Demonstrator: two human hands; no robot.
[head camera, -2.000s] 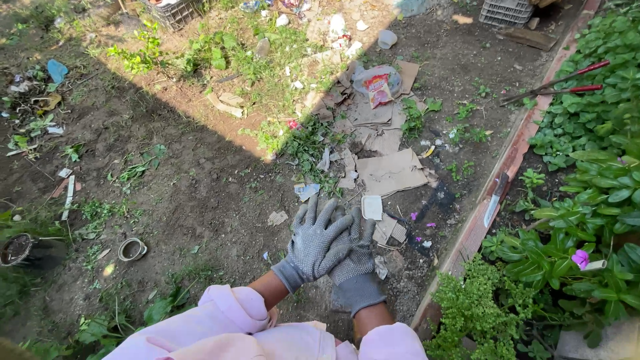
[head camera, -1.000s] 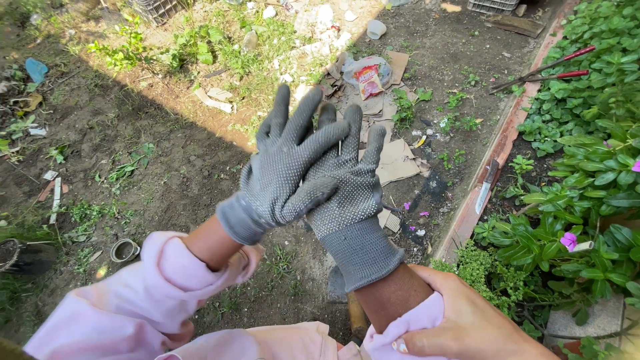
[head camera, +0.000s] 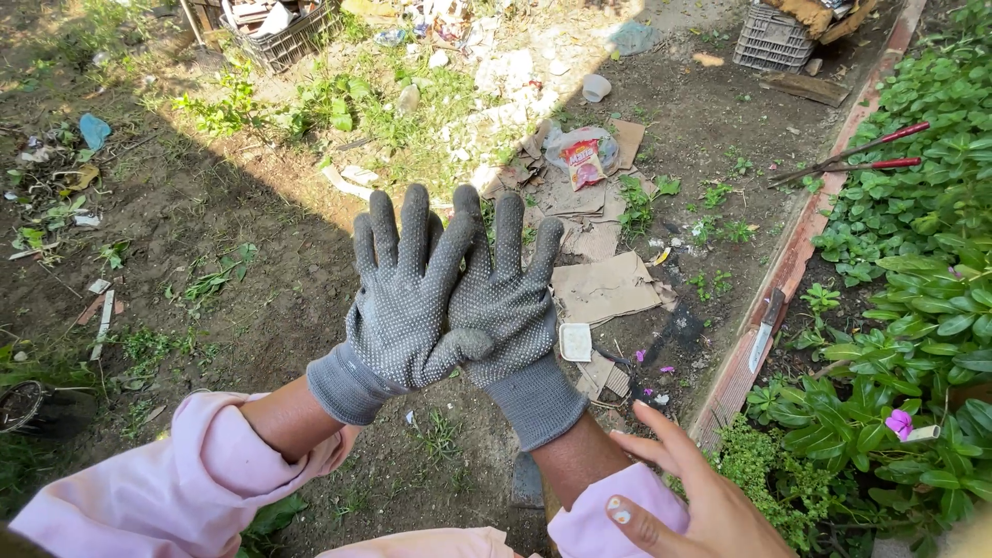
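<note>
My left hand (head camera: 411, 302), in a grey knitted glove with white rubber dots, is raised palm-side toward the camera with its fingers spread upward. My right hand (head camera: 508, 302), gloved the same way, is just beside it, overlapping at the thumbs, its fingers spread too. Neither holds anything. Another person's bare hand (head camera: 690, 496) is at my right forearm by the rolled pink sleeve (head camera: 612, 511). A second bare hand shows partly under my left forearm.
Loppers with red handles (head camera: 860, 155) lie across the brick edging (head camera: 833, 201), and a knife (head camera: 766, 329) rests farther down it. Flattened cardboard (head camera: 608, 287), a white tray (head camera: 575, 342) and a snack bag (head camera: 583, 164) are on the soil. Crates (head camera: 775, 37) stand at the back; leafy plants grow at right.
Both gloved hands have been raised from lower down, and their palms now face the camera. The other person's hand came in at lower right and has shifted its hold at my right sleeve.
</note>
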